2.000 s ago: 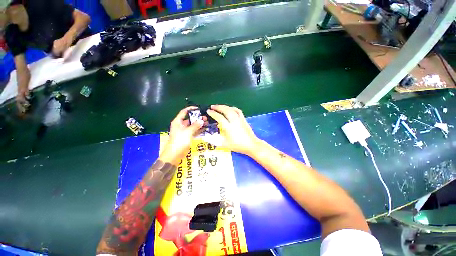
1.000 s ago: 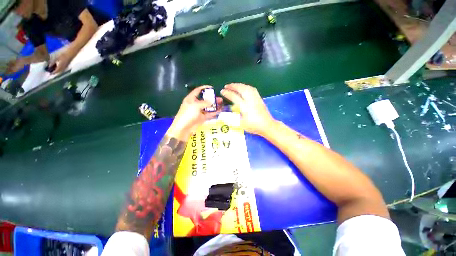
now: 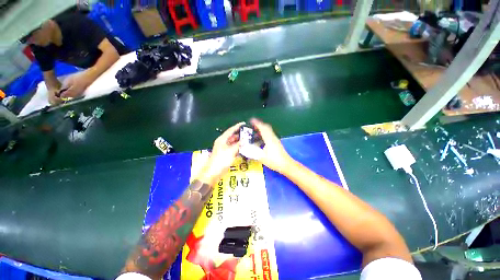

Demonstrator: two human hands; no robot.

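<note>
My left hand [image 3: 226,149] and my right hand [image 3: 270,149] meet above the far edge of the blue and yellow printed sheet [image 3: 301,219]. Between them is a small circuit board [image 3: 246,134] with a white and silvery face, with dark material around it. The left fingers grip its left side. The right fingers touch its right side, and something white shows at the right thumb. The fingers hide much of the piece. Black plastic housings [image 3: 236,241] lie together on the yellow band of the sheet, nearer to me.
The green conveyor [image 3: 214,109] carries scattered boards, one [image 3: 163,145] just left of the sheet. A white adapter [image 3: 399,157] with a cord lies at the right. A person [image 3: 82,49] works across the line beside a black heap [image 3: 153,61].
The view has shifted. My right hand has closed in on the board from the right, where a gap showed one second ago. The left hand still holds the board.
</note>
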